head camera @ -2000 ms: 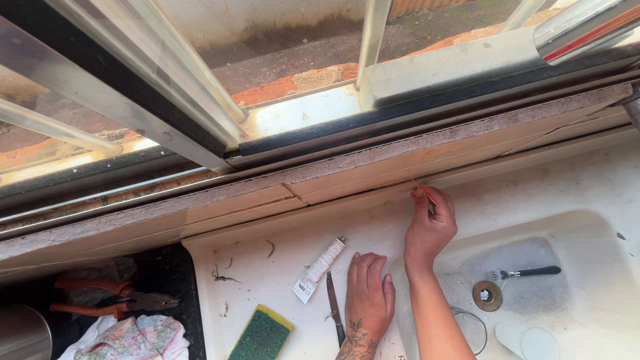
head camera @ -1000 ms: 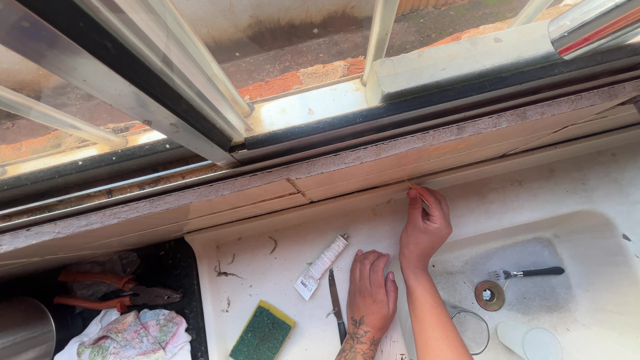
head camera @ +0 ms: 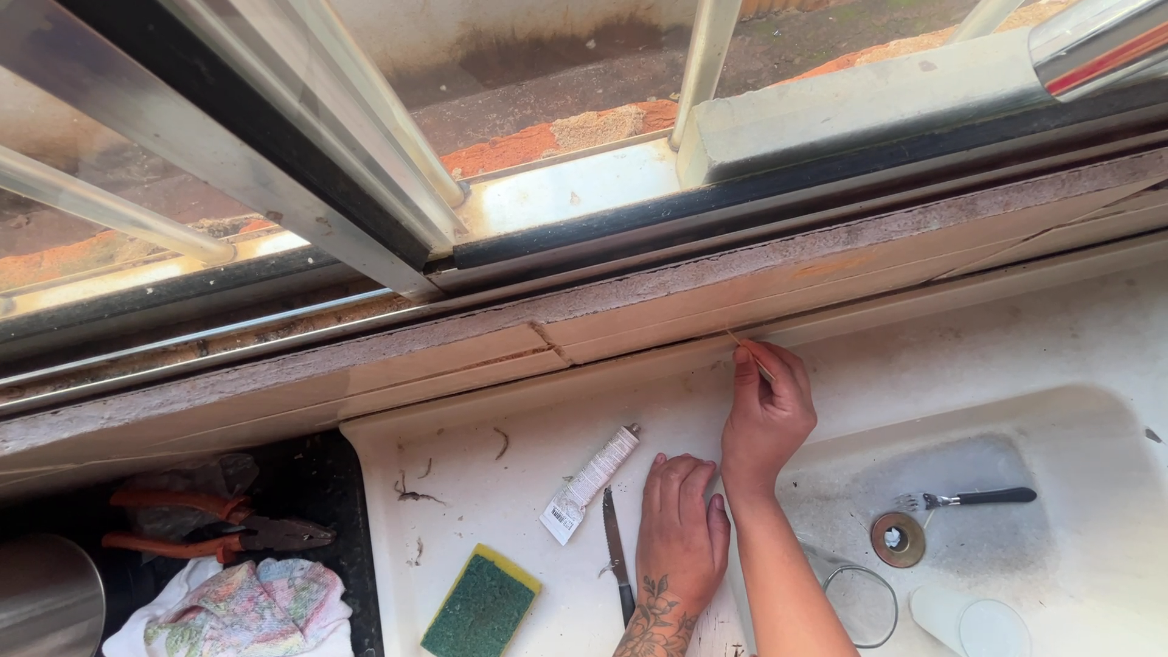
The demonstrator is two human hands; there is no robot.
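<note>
My right hand (head camera: 771, 411) pinches a thin wooden stick (head camera: 759, 363), seemingly a toothpick, whose tip is at the seam (head camera: 693, 339) between the tiled wall and the sink's back edge. Flat on the white sink counter rests my left hand (head camera: 677, 529), holding nothing, beside a serrated knife (head camera: 616, 547) with a black handle. Up and left of the knife lies a crumpled squeeze tube (head camera: 590, 484) bearing writing. A green and yellow sponge (head camera: 482, 602) is further left. Dark curled scraps (head camera: 418, 493) are scattered on the counter.
In the basin (head camera: 1077, 456) are a black-handled fork (head camera: 985, 497), a drain ring (head camera: 898, 539), a clear glass (head camera: 858, 602) and a white cup (head camera: 976, 625). Orange-handled pliers (head camera: 228, 532), a patterned cloth (head camera: 246, 611) and a metal pot (head camera: 46, 598) sit left. The window ledge (head camera: 365, 351) runs above.
My right hand stays near the seam with the stick, its fingers shifting slightly. My left hand stays on the counter beside the knife.
</note>
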